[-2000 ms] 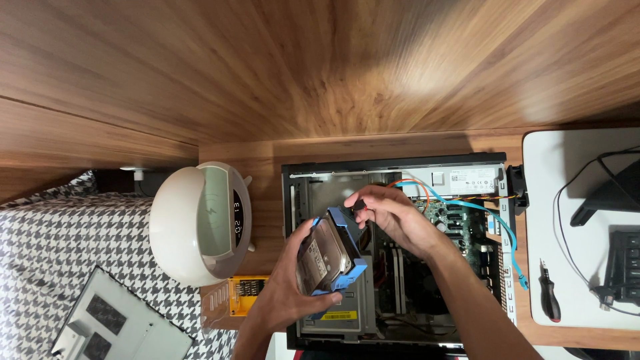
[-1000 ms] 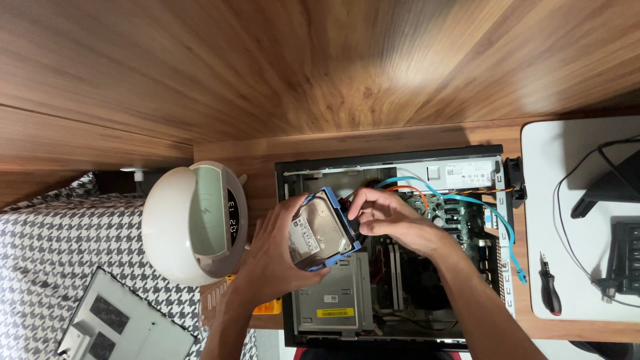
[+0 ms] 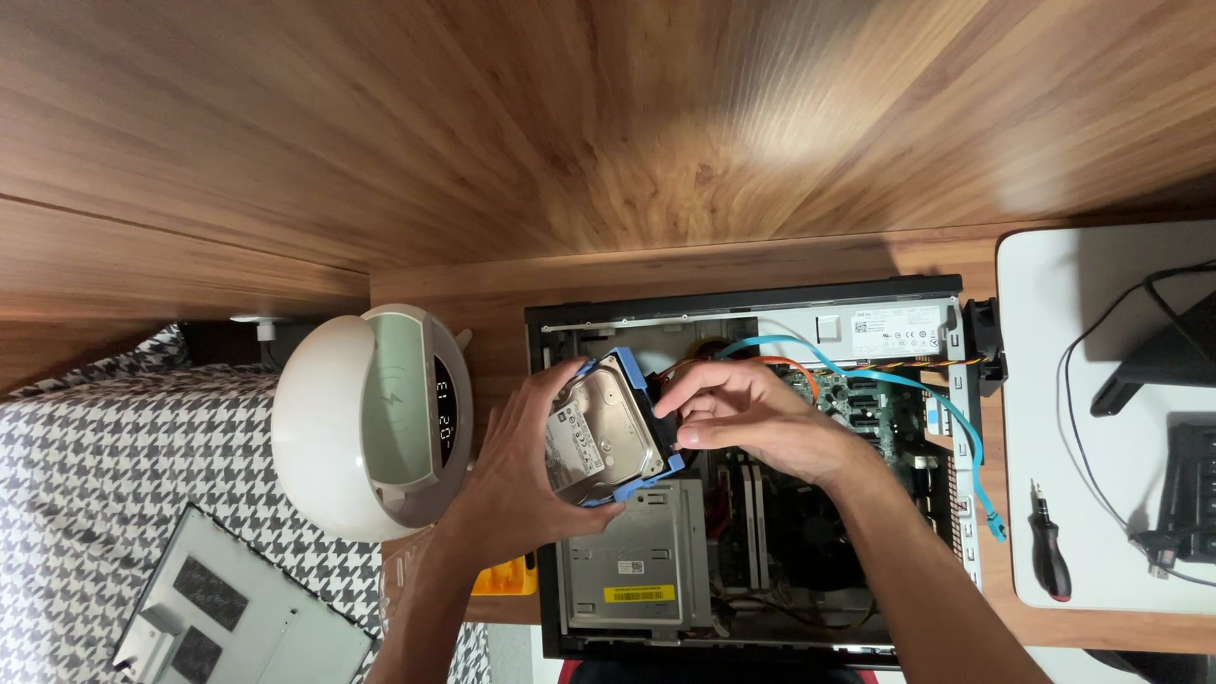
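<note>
My left hand (image 3: 518, 465) grips a metal hard disk drive (image 3: 608, 418) in a blue plastic caddy (image 3: 630, 369), tilted above an open desktop computer case (image 3: 741, 302). At the drive's right edge, the fingers of my right hand (image 3: 750, 413) pinch a small black connector (image 3: 665, 427); whether it is plugged in cannot be told. Below the drive lies a grey metal drive unit (image 3: 632, 551) with a yellow label. A blue SATA cable (image 3: 888, 375) runs across the case, its loose end hanging past the right edge. The motherboard (image 3: 874, 413) shows behind my right hand.
A white clock lamp (image 3: 332, 427) stands left of the case, near a yellow holder (image 3: 505, 578). A metal side panel (image 3: 252, 608) lies on houndstooth cloth (image 3: 66, 475). On the white board (image 3: 1054, 332) at right are a screwdriver (image 3: 1049, 551) and a black cable. A fan (image 3: 984, 342) adjoins the case.
The drive has turned in my left hand and shows its labelled face more openly than two seconds ago. My right fingers have moved close against its connector edge.
</note>
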